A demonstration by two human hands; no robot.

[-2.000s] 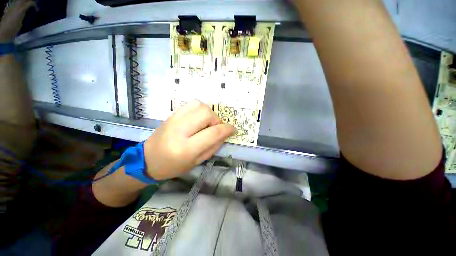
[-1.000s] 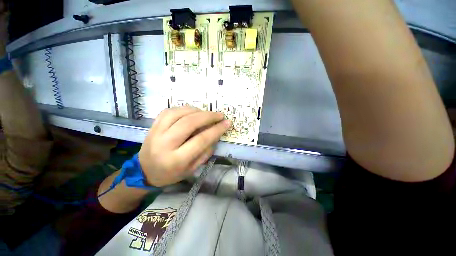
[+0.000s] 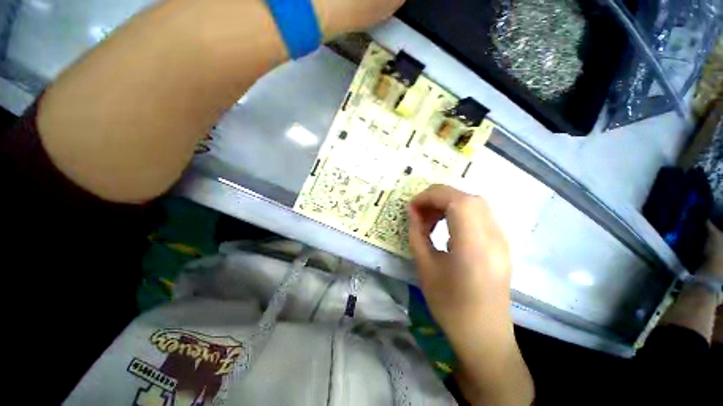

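A pale yellow circuit board panel (image 3: 361,170) of two joined units lies tilted between the metal rails. Black connectors (image 3: 471,112) and yellow and copper-brown parts sit at its far edge. My right hand (image 3: 472,254) is over the near part of the right unit, thumb and finger pinched together at the board; whether they hold a small part cannot be seen. My left hand (image 3: 349,11), with a blue wrist band (image 3: 294,24), reaches to the top edge, where its fingers are cut off. A black tray (image 3: 587,112) beyond the rail holds a heap of silvery wire-leaded components (image 3: 541,47).
Metal rails (image 3: 547,173) run along both sides of the board. A shiny see-through bag (image 3: 658,59) lies right of the tray. Another person's hand (image 3: 713,250) is at the right edge, beside a dark blue-black item (image 3: 680,210).
The view has turned towards the right, bringing the tray in. My left hand has left the board and gone up to the top edge; my right hand has come down onto the board.
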